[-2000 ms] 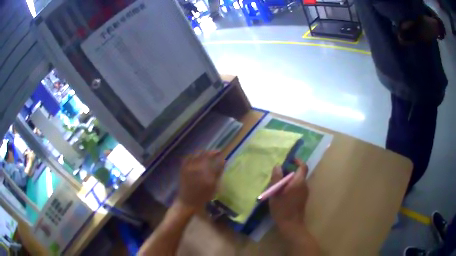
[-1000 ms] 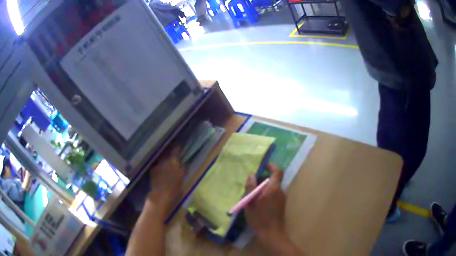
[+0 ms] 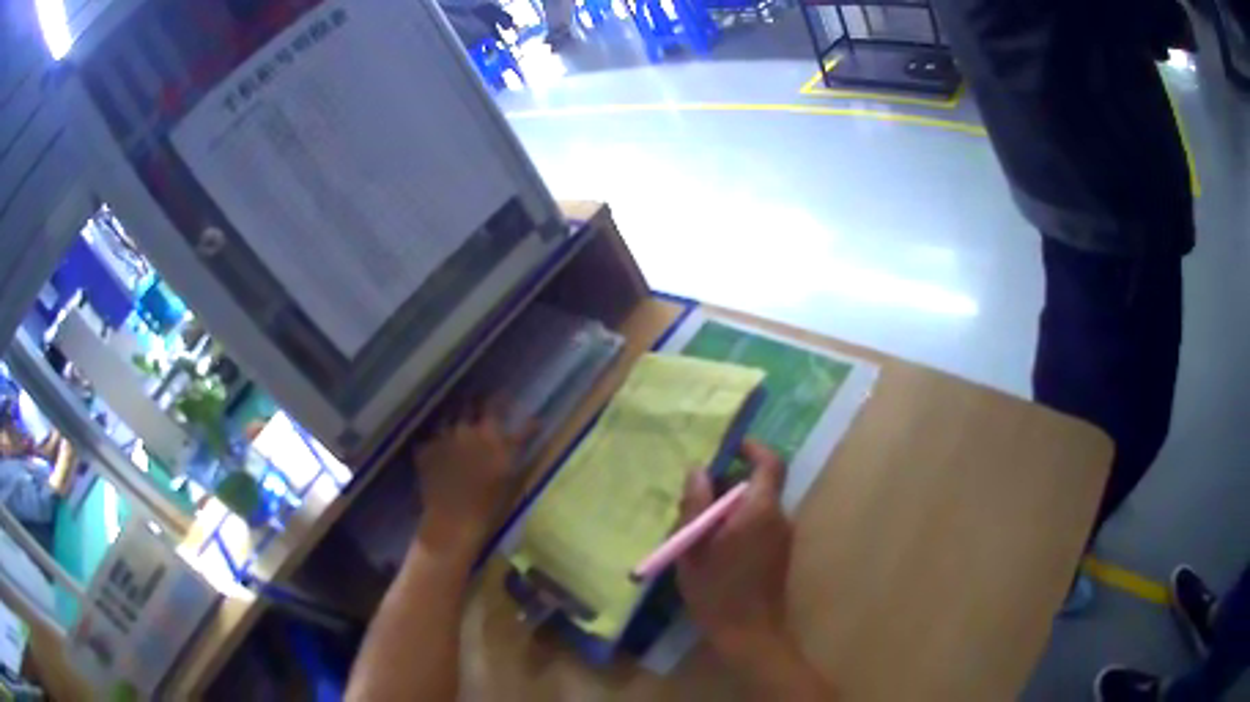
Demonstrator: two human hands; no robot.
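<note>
A clipboard [image 3: 546, 599] with yellow paper [image 3: 624, 473] on it lies over the green desk sheet [image 3: 784, 391]. My right hand [image 3: 740, 569] holds a pink pen [image 3: 690, 531] over the clipboard's right edge, the pen pointing down and left over the paper. My left hand [image 3: 469, 466] is at the document shelf, on loose papers [image 3: 548, 359] lying in the low slot. Its fingers are partly blurred, and I cannot tell whether they grip a sheet.
A grey metal cabinet [image 3: 309, 398] with a printed list stands on the ledge above the shelf. A desk sign [image 3: 137, 603] and a potted plant [image 3: 236, 497] are at left. A person [image 3: 1110, 302] stands beyond the desk's right side. A black cart [image 3: 884, 62] is behind.
My left hand has moved from the clipboard's left edge into the document shelf, and the papers there have shifted and now lie flatter. The clipboard and right hand sit lower left in view.
</note>
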